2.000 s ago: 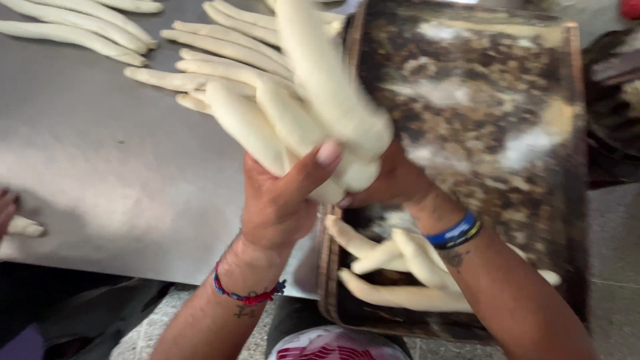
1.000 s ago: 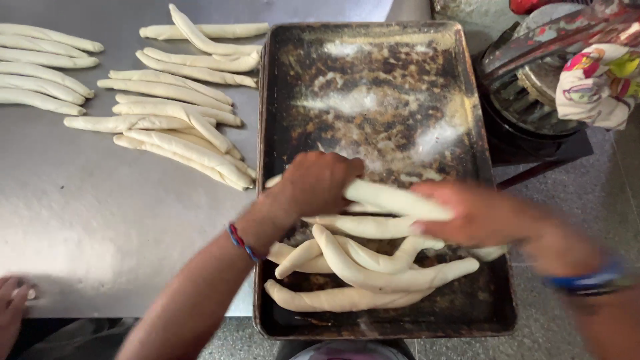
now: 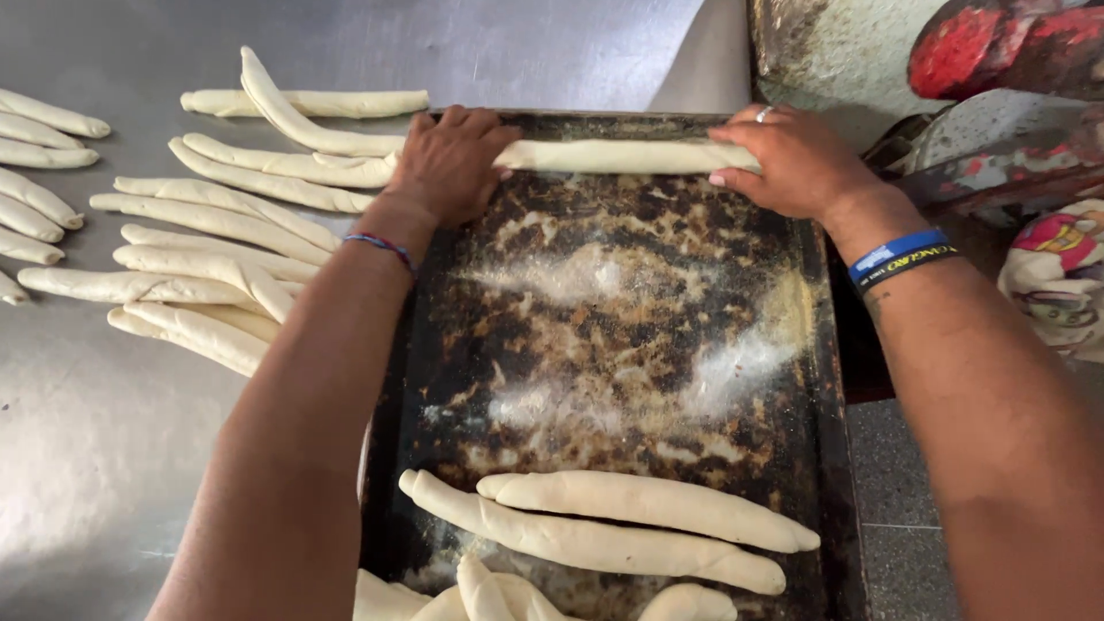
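A long dough strip (image 3: 621, 157) lies straight across the far end of a dark, flour-dusted metal baking tray (image 3: 830, 345). My left hand (image 3: 457, 164) grips its left end near the tray's far left corner. The right end is between the thumb and fingers of my right hand (image 3: 785, 159), at the far right corner. Two more dough strips (image 3: 647, 509) lie side by side across the near part of the tray. Below them several dough strips (image 3: 492, 599) overlap in a pile, cut off by the lower edge of the view.
Left of the tray, a metal worktable (image 3: 103, 448) bears several rows of dough strips (image 3: 216, 220), some crossing each other, and more strips (image 3: 34, 207) at the far left. On the right are a patterned cloth (image 3: 1061, 276) and a red-stained object (image 3: 975, 52). Speckled floor (image 3: 897, 483) shows beside the tray.
The bunch of dough strips held two seconds ago is out of my hands. Both hands have moved from the tray's near part to its far end, with one strip between them.
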